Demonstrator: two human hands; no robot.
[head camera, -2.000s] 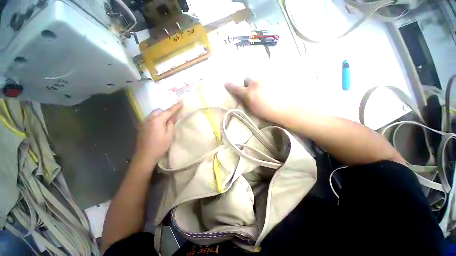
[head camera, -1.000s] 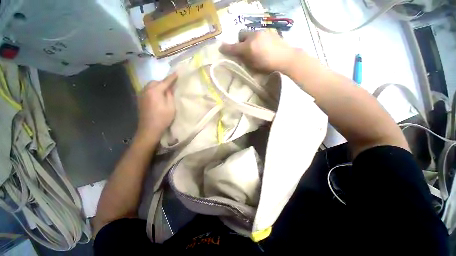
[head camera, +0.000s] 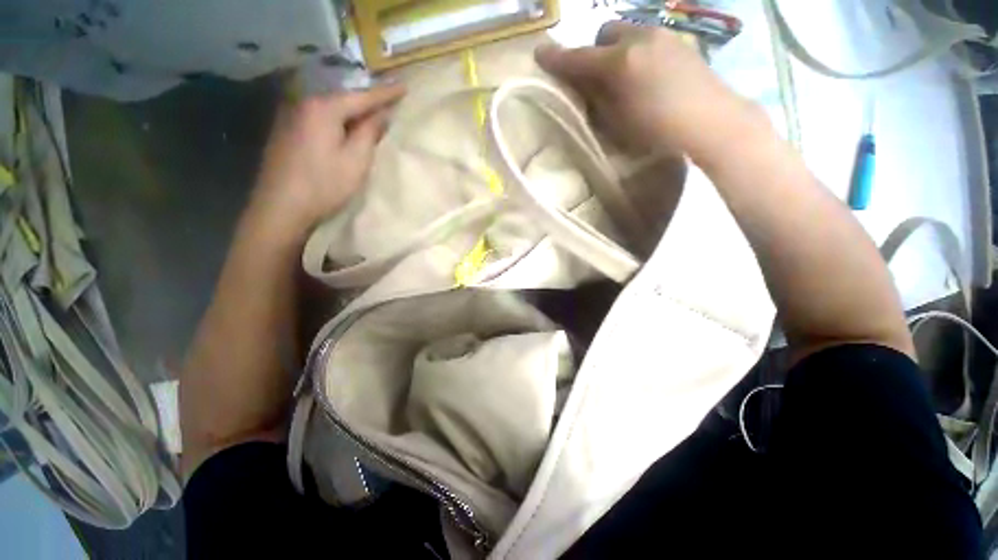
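A beige bag body (head camera: 668, 339) hangs from the machine table over my lap, its opening towards me with a dark-toothed zipper (head camera: 407, 468) along the rim. Yellow tape (head camera: 482, 126) runs down its middle. A beige handle loop (head camera: 547, 224) lies on top. The bag's far edge lies at the yellow clamp frame (head camera: 454, 38); whether it is under the frame I cannot tell. My left hand (head camera: 328, 148) lies on the left side of the fabric, index finger extended. My right hand (head camera: 629, 88) presses or grips the right side; its fingertips are partly hidden.
The white machine head (head camera: 164, 38) is at upper left. Red and black snips (head camera: 700, 20) lie right of the frame, a blue-handled tool (head camera: 863, 173) further right. Beige straps (head camera: 66, 405) hang in a heap at left; more straps (head camera: 930, 252) are at right.
Both hands have moved forward with the bag towards the yellow frame, so the bag's far edge is now at it. The bag opening has spread wider. The view has shifted too.
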